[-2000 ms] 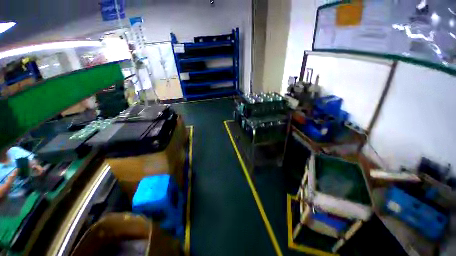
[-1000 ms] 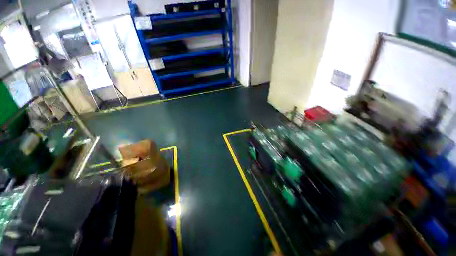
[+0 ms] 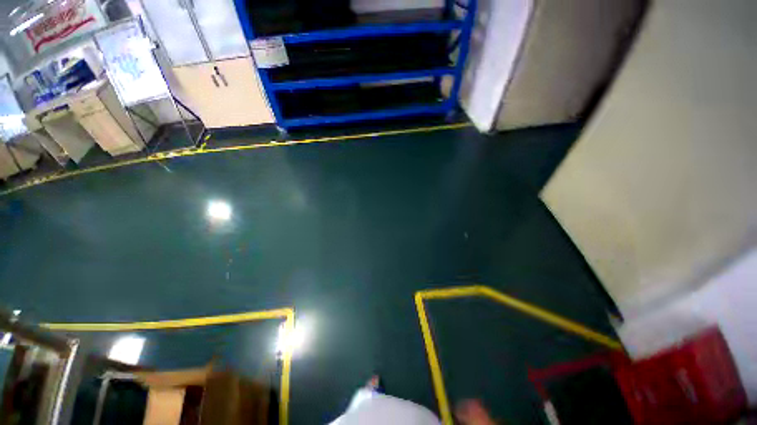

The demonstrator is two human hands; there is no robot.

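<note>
A blurred skin-coloured patch, seemingly my right hand [image 3: 475, 412], is cut off by the bottom edge; its fingers and anything in it cannot be made out. My left hand is not seen. White cloth [image 3: 388, 412], apparently my clothing, shows at the bottom centre, with a small blurred tip above it that I cannot identify. Nearest in front are an open brown carton [image 3: 236, 400] at bottom left and a red crate [image 3: 693, 382] at bottom right.
Yellow lines [image 3: 286, 365] mark the dark green floor [image 3: 332, 216]. A blue rack [image 3: 357, 79] with dark contents stands at the back beside a cabinet [image 3: 224, 91]. A cream panel [image 3: 664, 141] stands at right, desks [image 3: 100, 120] at far left.
The view has moved forward along the aisle and tilted down. The rack is nearer; the green board trolley and black trays have left view. The skin-coloured patch and white cloth have appeared.
</note>
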